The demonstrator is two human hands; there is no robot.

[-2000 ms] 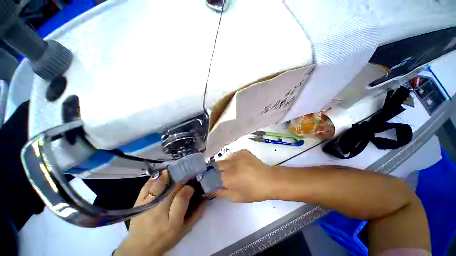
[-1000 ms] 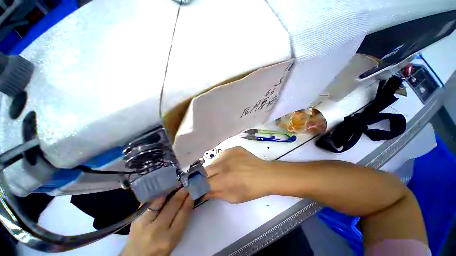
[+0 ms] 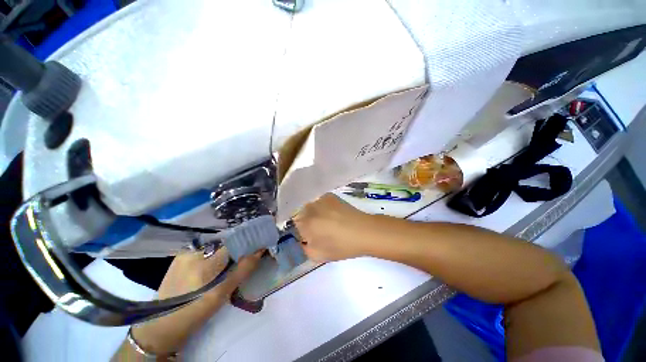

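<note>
The white sewing machine head [image 3: 177,92] fills the upper left. My left hand [image 3: 191,276] is on the bed at its needle end, crossed by the shiny metal loop [image 3: 106,307]; its fingertips are hidden behind the grey block [image 3: 251,237]. My right hand [image 3: 331,228] is bent, its fingertips at the right side of the needle area. A small dark bit shows at them; I cannot tell if it is held. The metal bed plate [image 3: 268,283] shows below the block. Black fabric [image 3: 133,270] lies left of my left hand, partly hidden.
Behind my right forearm are a blue pen [image 3: 397,196], green snips [image 3: 386,188], a clear snack packet [image 3: 432,172] and a looped black strap [image 3: 496,185]. A cardboard flap [image 3: 347,147] hangs from the head. The ruler-marked table edge [image 3: 397,319] runs below; blue bins are beyond.
My left hand has drawn back left from the needle area, uncovering the bed plate. The dark piece between my hands no longer shows there. My right hand has shifted slightly up. The view has shifted.
</note>
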